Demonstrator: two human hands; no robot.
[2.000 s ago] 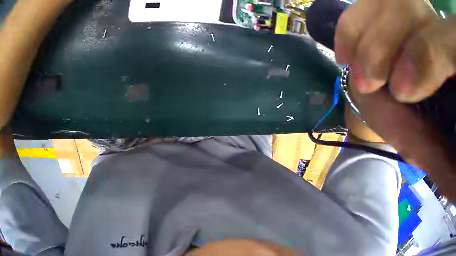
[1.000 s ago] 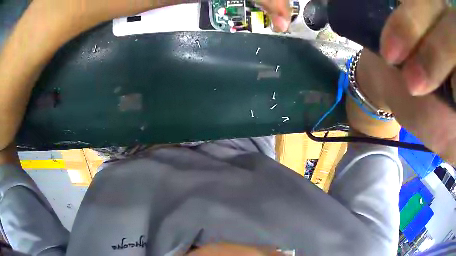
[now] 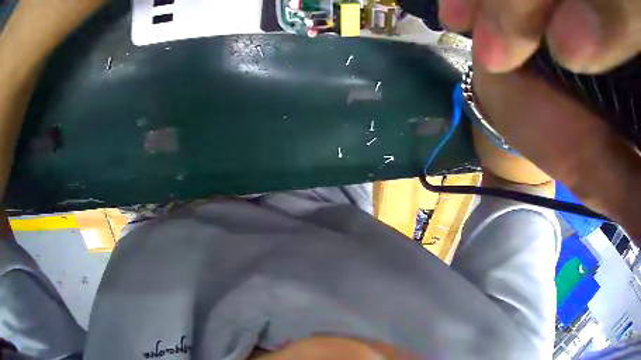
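The white power strip housing [image 3: 211, 20] lies across the top edge, with small dark slots at its left part. A circuit board module [image 3: 316, 15] with a yellow block sits in it, cut off by the frame top. My right hand [image 3: 538, 31] is large at the upper right, fingers curled round the black electric screwdriver [image 3: 587, 84]; its tip is not visible. A chain bracelet and a blue anti-static strap [image 3: 457, 105] are on the right wrist. My left forearm [image 3: 31, 70] shows at the left, but my left hand is beyond the top edge.
The dark green bench surface [image 3: 246, 140] carries several loose metal pins [image 3: 372, 141]. A black cable [image 3: 520, 199] runs off the strap to the right. Below are cardboard boxes [image 3: 400, 204], blue bins [image 3: 580, 260] and a yellow floor line [image 3: 42, 223].
The housing and bench have shifted left in view. My left fingertips, seen over the module a second ago, are out of the picture. My right hand has moved up and left with the screwdriver.
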